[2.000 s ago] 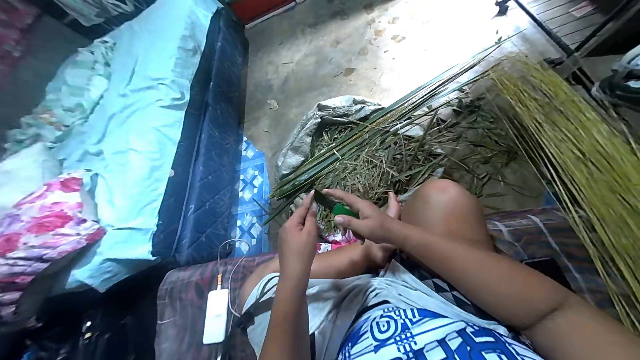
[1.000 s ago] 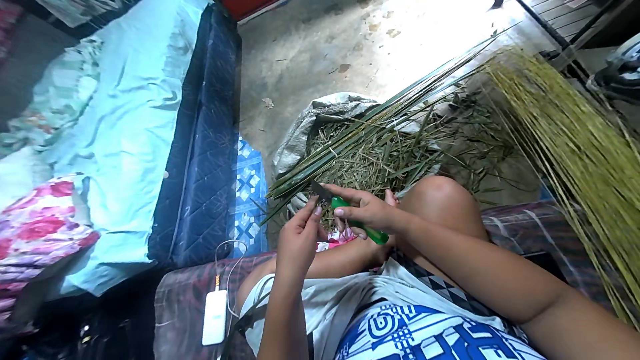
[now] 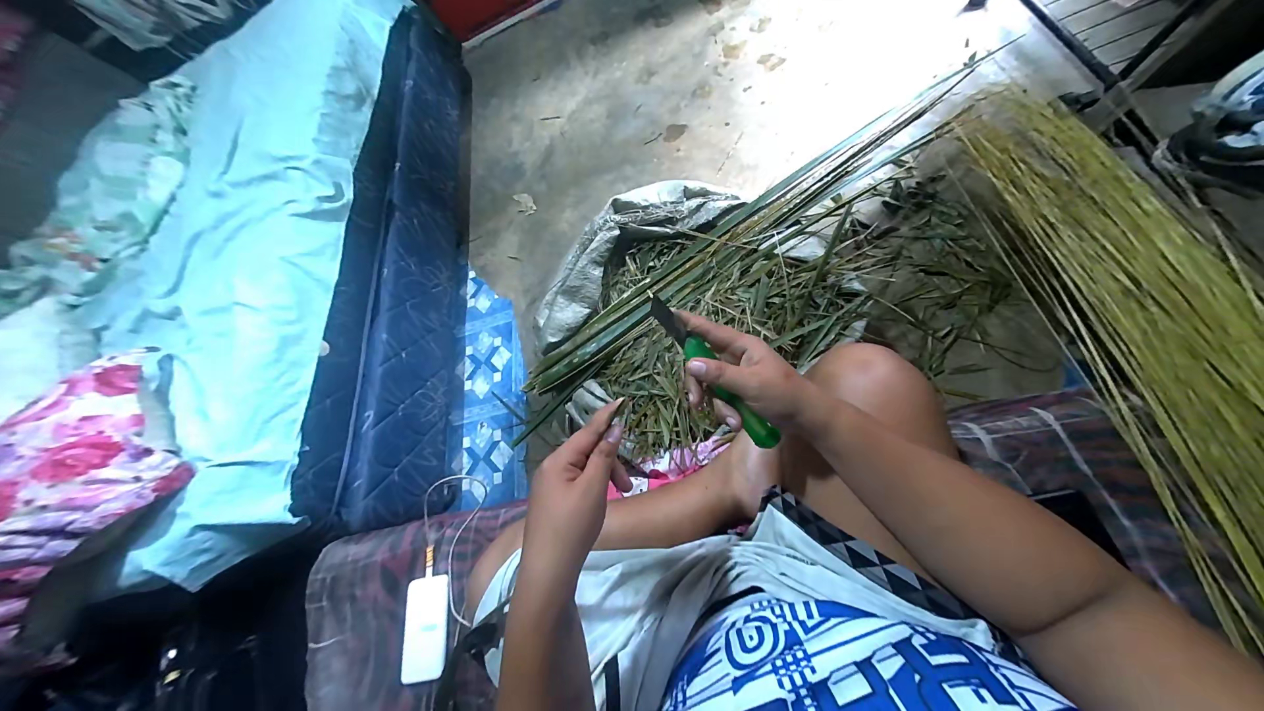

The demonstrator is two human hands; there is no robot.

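Observation:
My right hand (image 3: 746,375) holds a short knife with a green handle (image 3: 746,417), its dark blade pointing up and left over the leaf scraps. Lower left of it, my left hand (image 3: 583,469) pinches a small brown tip, perhaps a piece of plant, between thumb and finger. Both hands are apart, above my crossed legs. Beyond them an open white woven sack (image 3: 583,267) holds cut green leaf scraps (image 3: 657,380). Long green leaf strips (image 3: 736,237) lie across the sack. At the right is a large bundle of thin yellow-green stalks (image 3: 1136,267).
A blue mattress (image 3: 410,247) with a light blue sheet (image 3: 267,197) stands on the left. A white power bank (image 3: 426,629) with a cable lies on the covered seat (image 3: 346,602) beside my leg. More leaf scraps lie on the concrete floor (image 3: 612,109).
My hands have moved apart. The knife, near my left fingertips one second ago, is now held away from them with its blade raised.

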